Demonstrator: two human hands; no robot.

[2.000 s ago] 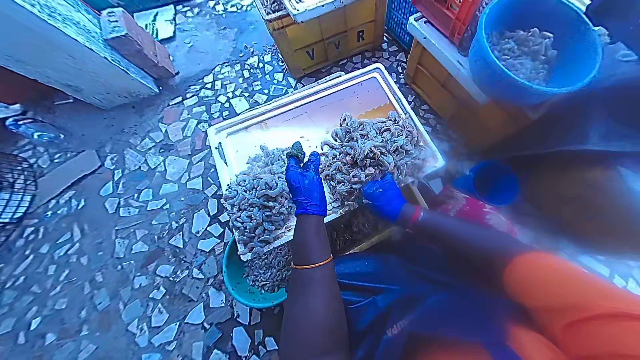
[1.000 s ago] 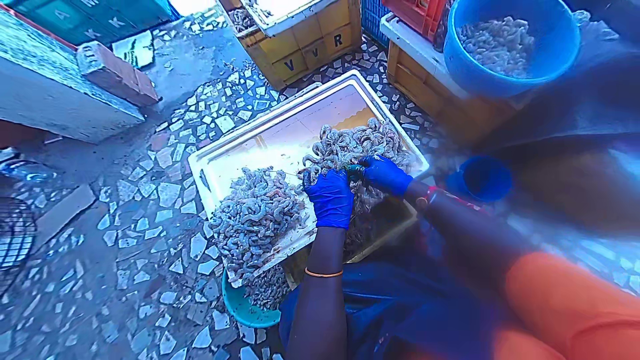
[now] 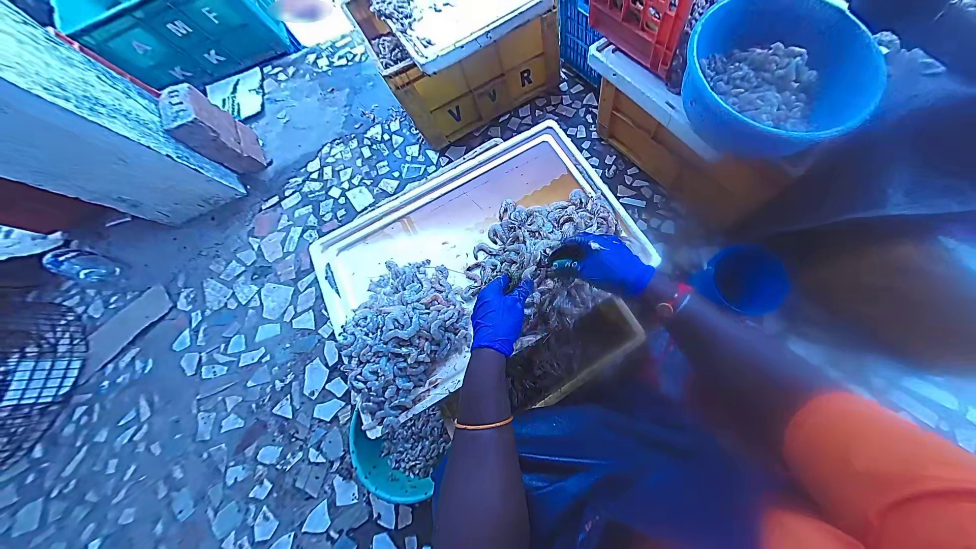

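My left hand (image 3: 499,314), in a blue glove, is at the left edge of the right-hand pile of shrimp (image 3: 534,236), fingertips among them; what it pinches is too small to tell. My right hand (image 3: 610,264), gloved in blue, is over the same pile with its fingers curled; a small dark green thing shows at its fingertips. Both piles lie on a white tray (image 3: 427,191); the left pile of shrimp (image 3: 404,328) looks paler. Under the tray's near side are a dark-filled yellow crate (image 3: 591,375) and a teal basin (image 3: 389,480) with small shrimp.
Beyond the tray stands a yellow crate (image 3: 488,80) topped by another white tray. At right are a large blue tub (image 3: 785,130) of peeled shrimp and a small blue bucket (image 3: 743,279). A brick (image 3: 210,126), a teal crate (image 3: 175,42) and a wire basket (image 3: 38,366) are at left.
My left hand was by the left pile two seconds ago and moved right to the other pile. The right hand has moved onto that pile from its near right edge.
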